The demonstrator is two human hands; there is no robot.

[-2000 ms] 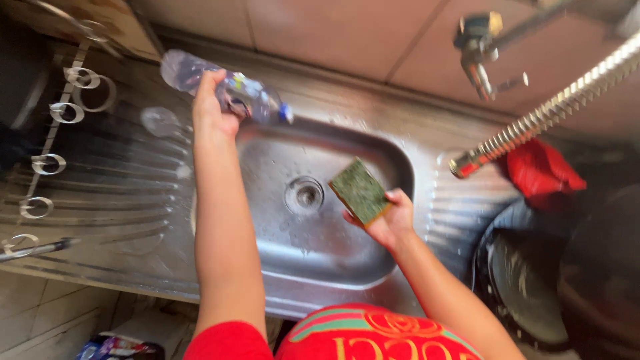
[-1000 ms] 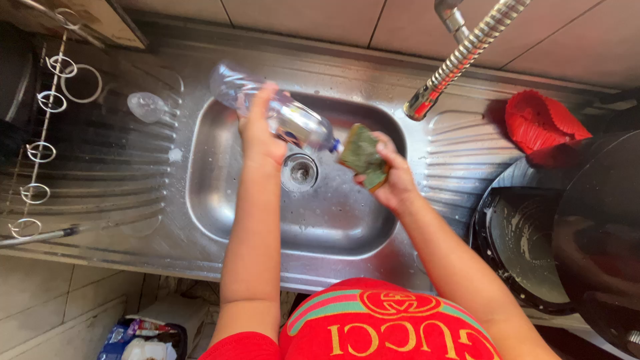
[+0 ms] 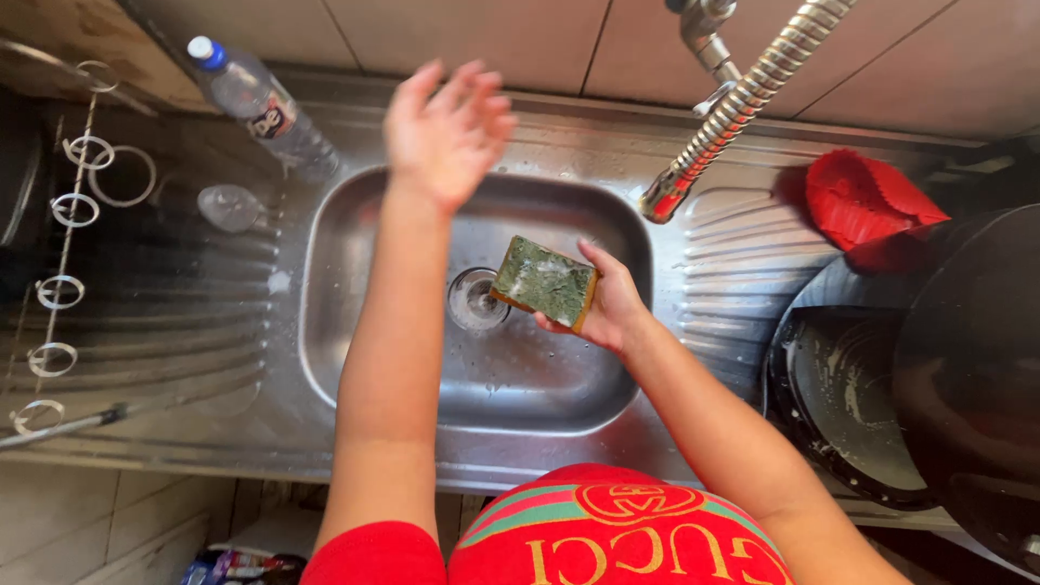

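Note:
My left hand (image 3: 449, 134) is raised over the back rim of the steel sink (image 3: 504, 406), empty, its fingers apart and slightly blurred. In my right hand (image 3: 609, 305) is a sponge (image 3: 546, 280), its green scouring side facing up with some whitish foam on it and its yellow edge showing. The sponge is above the basin, just right of the drain (image 3: 479, 301). A clear plastic bottle (image 3: 272, 118) with a blue and white cap stands at the back left of the sink, apart from my left hand.
A flexible metal faucet spout (image 3: 715, 122) hangs over the back right. On the right drainboard are a red ridged item (image 3: 865, 199) and dark pans (image 3: 853, 398). A clear plastic piece (image 3: 231, 208) lies on the left drainboard, near a wire rack with rings (image 3: 73, 210).
My left hand has let go of the bottle, which was against the sponge one second ago and now stands at the back left. The sponge stays in my right hand, now nearer the drain.

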